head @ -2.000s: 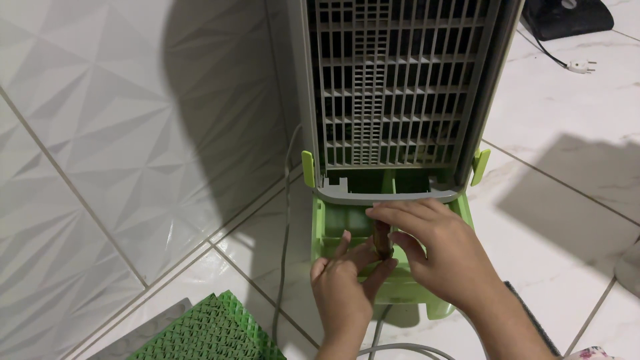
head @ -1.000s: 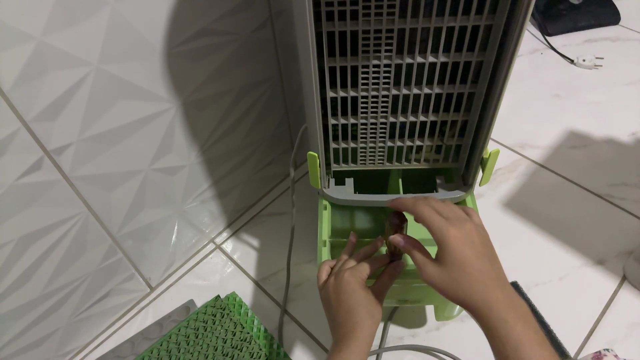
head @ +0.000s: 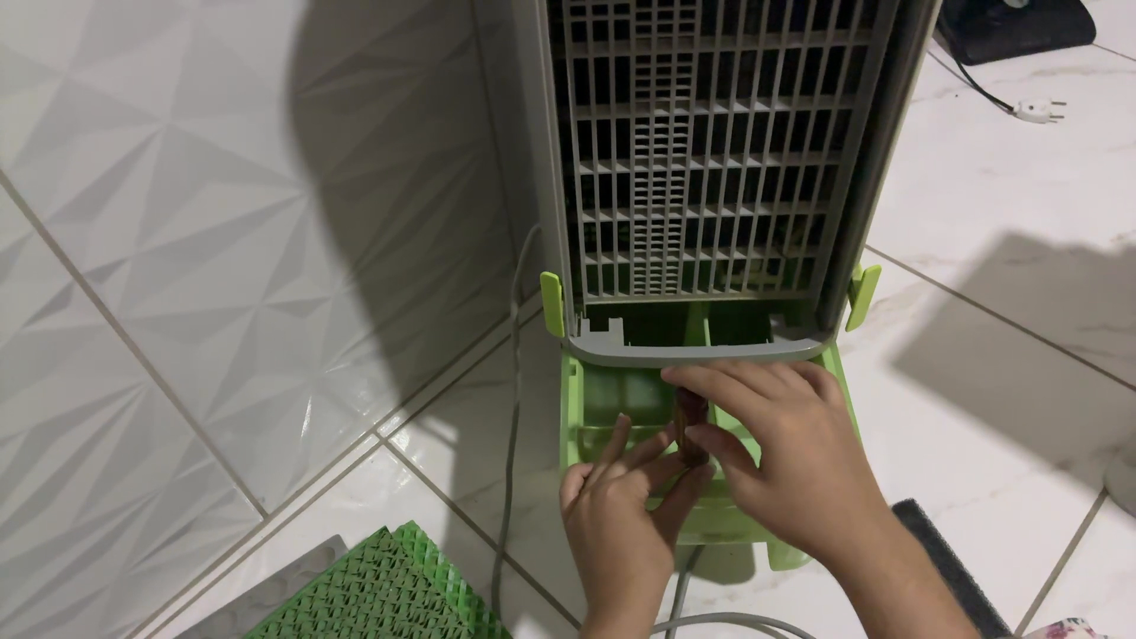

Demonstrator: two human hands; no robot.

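An evaporative air cooler (head: 710,353) stands on the floor with its slatted inner grille (head: 710,169) exposed. From its base a green plastic water tank (head: 570,417) juts out toward me. Above the tank, my left hand (head: 621,524) and my right hand (head: 781,453) hold a small reddish-brown object (head: 690,426) between their fingertips. Its shape is partly covered by the fingers, and I cannot tell what it is. Green clips (head: 552,303) stick out on both sides of the cooler, just above the tank.
At lower left a green honeycomb cooling pad (head: 373,586) lies over a grey panel (head: 275,590). A grey cord (head: 512,399) runs left of the cooler. A dark strip (head: 954,568) lies beside my right forearm. A white plug (head: 1037,111) and a black base (head: 1021,27) are at upper right.
Both hands stay over the tank with the small object between them; its tilt and my fingers have shifted slightly.
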